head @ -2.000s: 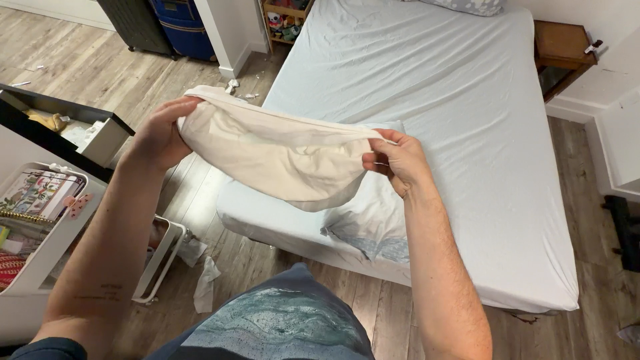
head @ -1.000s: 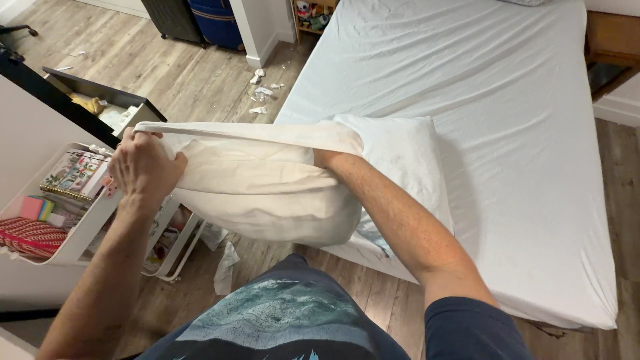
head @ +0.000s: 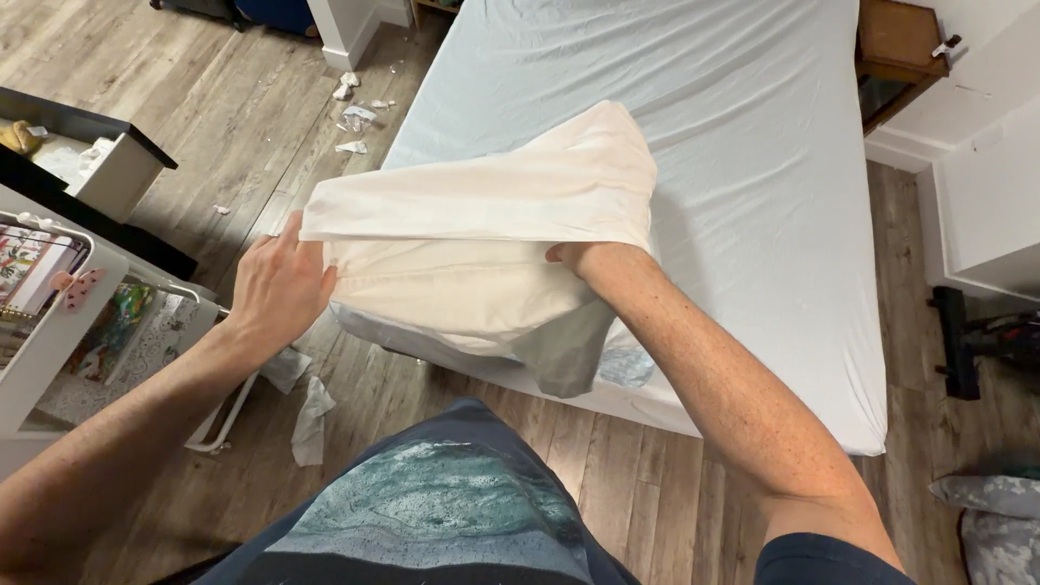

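A cream pillowcase is stretched between my hands over the near end of the bed, its open edge turned toward me. My left hand grips the left end of that edge, with the fingertips partly behind the cloth. My right hand reaches into the opening at the right; the thumb shows at the edge and the other fingers are hidden by the fabric. Part of a blue-and-white patterned cloth shows below the pillowcase on the bed. A light blue fitted sheet covers the mattress.
At the left are an open drawer and a white rolling cart with books. Scraps of paper lie on the wood floor. A wooden nightstand stands at the upper right, and a black metal stand is on the floor at the right.
My right hand has gone from holding the pillowcase's outer edge to inside its opening. The cloth is now spread wider, with a corner pushed up. The white pillow seen beside it one second ago is now mostly covered.
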